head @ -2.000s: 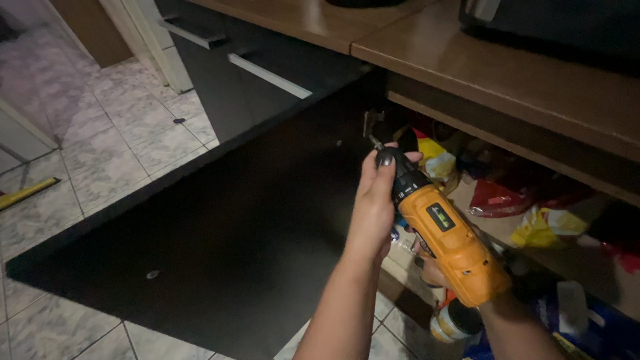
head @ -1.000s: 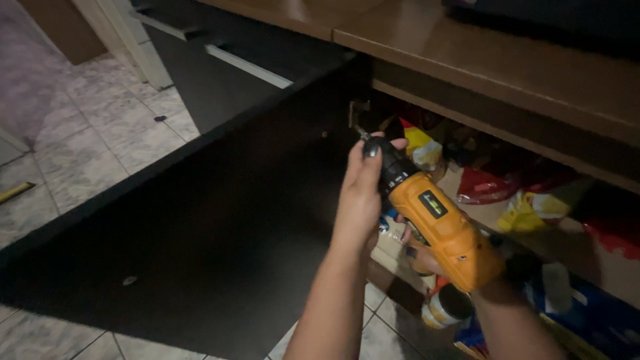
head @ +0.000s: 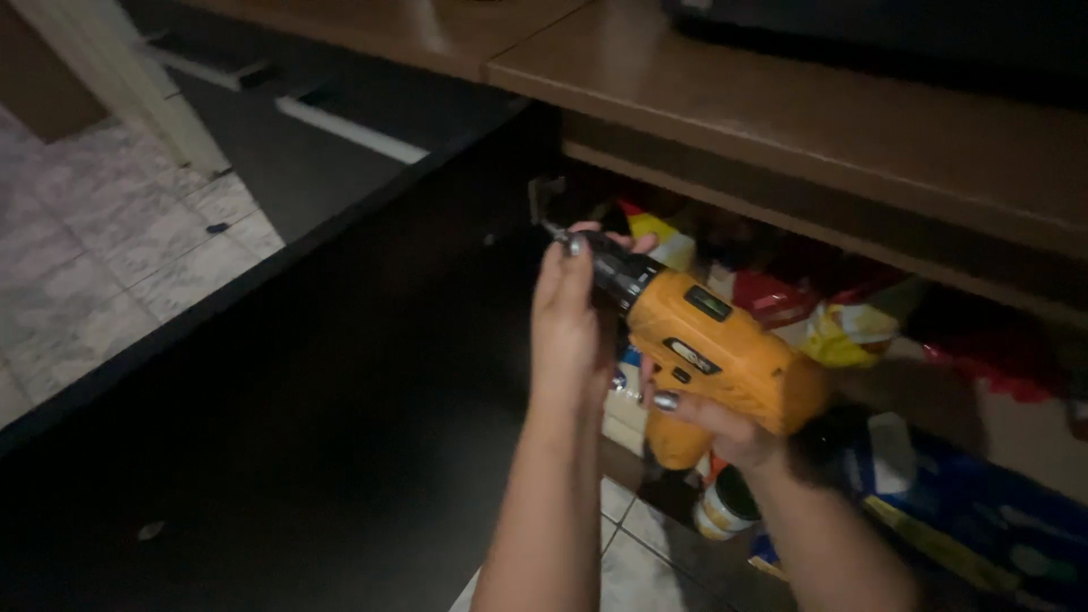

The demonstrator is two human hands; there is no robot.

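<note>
An orange cordless drill (head: 722, 340) with a black chuck points up and left. My right hand (head: 714, 421) is closed around its handle, partly hidden behind the body. My left hand (head: 578, 289) grips the front of the drill around the chuck, its thumb near the bit. The bit's tip is at or very near a metal hinge (head: 542, 197) at the inner edge of a dark cabinet door (head: 340, 365); whether it touches a screw I cannot tell. The door stands open, its inner face toward me.
Above the drill runs a brown countertop (head: 765, 127) bearing a dark appliance (head: 892, 42). Inside the cabinet lie a red package (head: 773, 297), a yellow package (head: 850, 333) and a blue package (head: 960, 501). A jar (head: 727, 506) stands below the drill. Drawer handles (head: 348, 129) stick out behind the door.
The drill has rolled in my hands, so its side and handle now show. My left hand stays at the chuck and the bit stays by the hinge. The view has moved a little.
</note>
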